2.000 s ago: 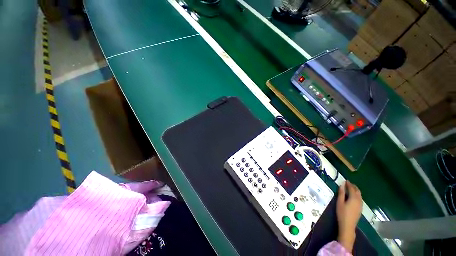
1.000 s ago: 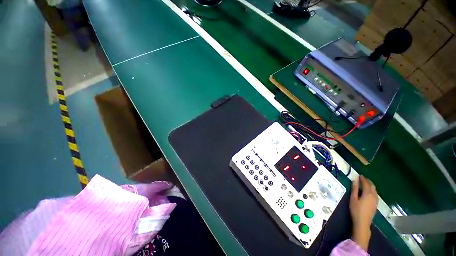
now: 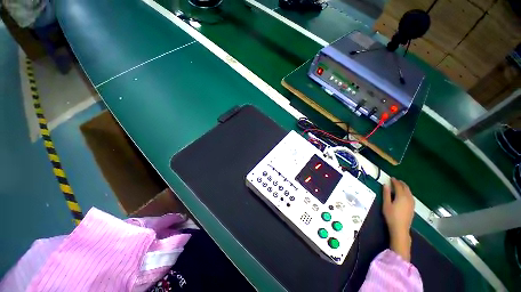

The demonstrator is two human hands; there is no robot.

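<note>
The white headset tester (image 3: pixel 291 171) lies tilted in view on the black bench mat (image 3: pixel 211 154). Its digital display (image 3: pixel 318 178) shows red digits, and green push buttons (image 3: pixel 333 243) sit at its near right corner. My right hand (image 3: pixel 399 206) rests at the bench edge just right of the tester, fingers slightly bent; whether it holds anything is unclear. My left hand is not visible; only the pink striped left sleeve shows at the lower left. A thin black cable (image 3: pixel 356 256) runs down beside the tester.
Beyond the tester, a blue-grey box (image 3: pixel 365 74) with red lights and a red lead stands on a wood-edged board (image 3: pixel 325 108). A black round microphone (image 3: pixel 414 24) is on it. A green conveyor (image 3: pixel 251 45) runs alongside. An open brown carton (image 3: pixel 123 159) is on the floor at left.
The camera view has shifted, so the tester and bench appear further left and slightly higher. My right hand stays beside the tester, and more of its sleeve shows.
</note>
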